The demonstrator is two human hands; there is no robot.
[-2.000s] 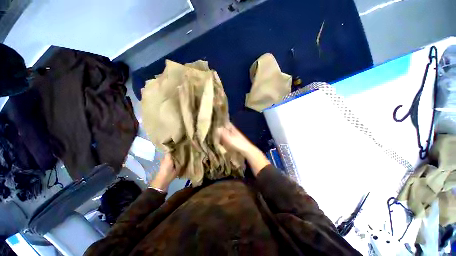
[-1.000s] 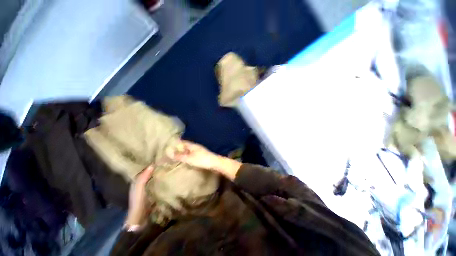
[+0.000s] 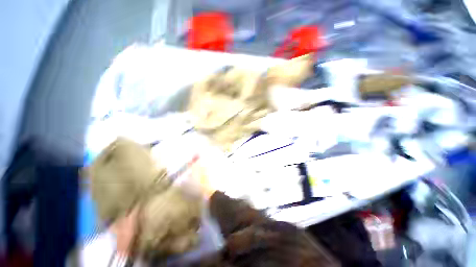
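Note:
The frame is strongly blurred. A bunch of khaki cloth pieces [image 3: 122, 180] is at the lower left, pinched in at its middle. My left hand [image 3: 125, 233] is around its lower side, near the pinched middle. My right hand [image 3: 197, 177] is at its right side, over the white table, partly washed out by glare. Whether a strip is around the bunch, I cannot tell. What the right fingers hold is too blurred to see.
More khaki pieces [image 3: 224, 101] are heaped on the white table [image 3: 334, 208]. Thin dark items lie near them, perhaps hangers. Two red stools [image 3: 210, 31] stand beyond the table. A dark surface [image 3: 57, 208] is at the left. Dark things lie below the table's right edge.
My view has swung right towards the white table and the stools. The khaki bunch has come along in my left hand. The right hand has moved from the bunch's middle to its right side.

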